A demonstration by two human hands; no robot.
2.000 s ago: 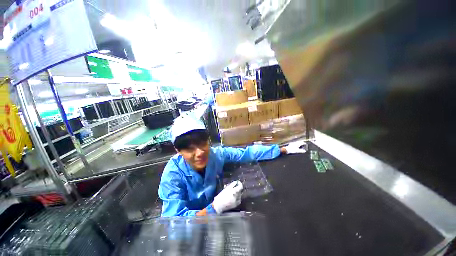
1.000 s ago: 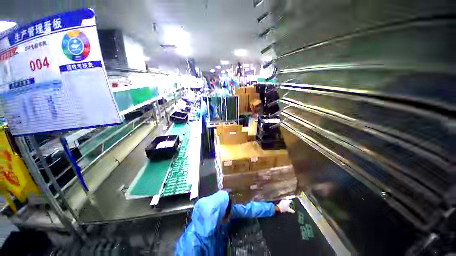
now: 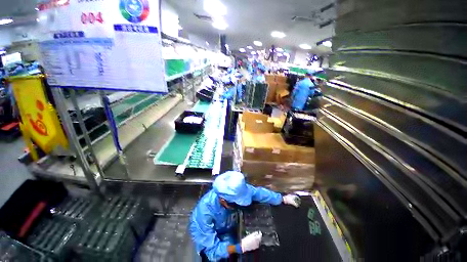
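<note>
Neither of my hands is in view. Nearest in front, a person in a blue smock, blue cap and white gloves (image 3: 220,222) leans over the black conveyor belt (image 3: 294,240). One of their gloved hands rests on a clear blister tray (image 3: 266,230) lying on the belt. Their other hand is at the belt's far edge. Several small green circuit boards (image 3: 314,225) lie on the belt near its right metal edge.
Ribbed tray stacks (image 3: 105,227) stand at the lower left. A large dark metal machine (image 3: 399,128) fills the right. Cartons (image 3: 276,153) stand beyond the belt. A black bin (image 3: 189,123) sits on a green line. A whiteboard sign (image 3: 102,56) hangs upper left.
The view has lifted and shifted; the tray seen low in front two seconds ago is out of view. The facing person has lowered their head, with a hand still at the belt's far edge.
</note>
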